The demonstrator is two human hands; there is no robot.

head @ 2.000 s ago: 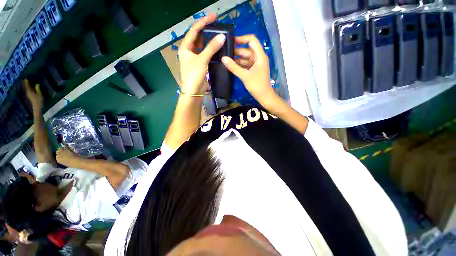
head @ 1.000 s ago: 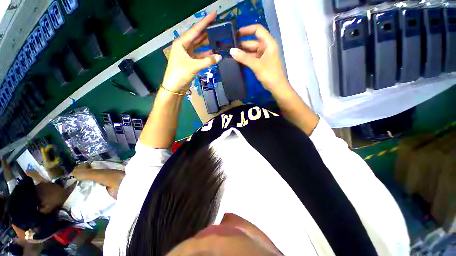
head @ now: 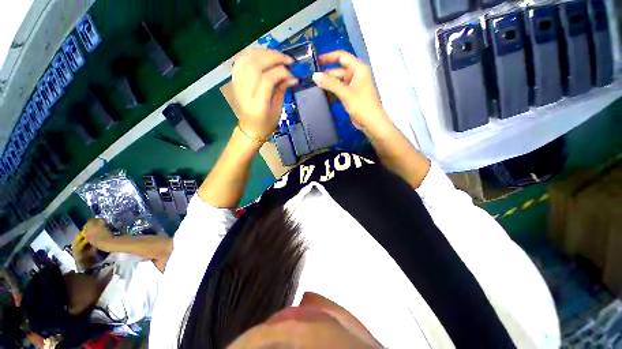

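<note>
A long grey device housing [head: 318,117] lies in front of me in the head view, its dark glossy end away from me. My right hand [head: 354,88] holds the dark end at its right edge, between thumb and bent fingers. My left hand [head: 258,92] has its fingers curled at the left edge of that end. Whether it grips the housing or a small part is unclear. Two narrower grey housings [head: 300,138] stand left of it, over a blue mat [head: 329,33] with blue scraps and brown cardboard.
A plastic tray [head: 443,146] of upright housings is at right. A green bench [head: 228,146] holds a lone housing [head: 183,127], a small housing group [head: 170,194] and crinkly plastic [head: 112,198]. A belt with spaced housings [head: 158,49] runs at upper left. Another person [head: 129,286] works at left.
My left hand has gone from spread fingers to curled ones at the dark end. The view has shifted slightly. The other person's hands and yellow item have moved.
</note>
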